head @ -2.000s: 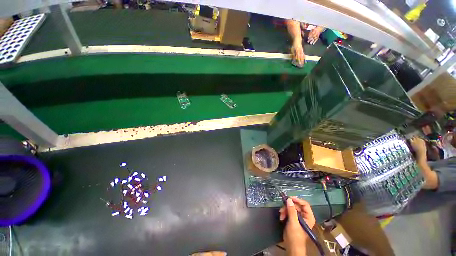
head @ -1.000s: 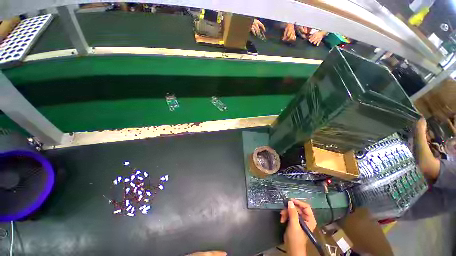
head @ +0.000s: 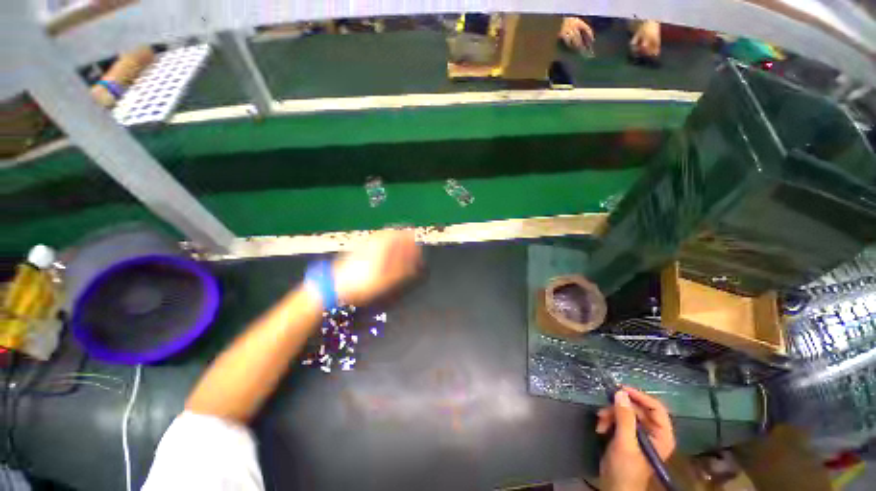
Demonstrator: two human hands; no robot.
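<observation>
My right hand [head: 636, 433] holds the black soldering iron [head: 653, 455] like a pen at the front right, its tip over the speckled silvery patch on the green board [head: 549, 376]. My left hand [head: 382, 266], blurred, with a blue wristband, is stretched out above the bench near the pale rail; whether it holds anything cannot be told. The pile of connector leads [head: 336, 347] lies on the bench just below my left wrist. Two circuit boards [head: 376, 191] [head: 459, 192] lie apart on the green conveyor belt [head: 288, 205].
A brown ring [head: 571, 305] and a cardboard tray [head: 725, 312] stand at the right, before a dark green wrapped stack [head: 759, 182]. A purple-rimmed fan [head: 146, 307] is at the left. Another person's hands [head: 645, 40] are across the belt. A pale rail [head: 509, 230] borders the belt.
My left hand has come in from the bottom edge and reached forward past the connector pile. The view has shifted left. My right hand still holds the iron.
</observation>
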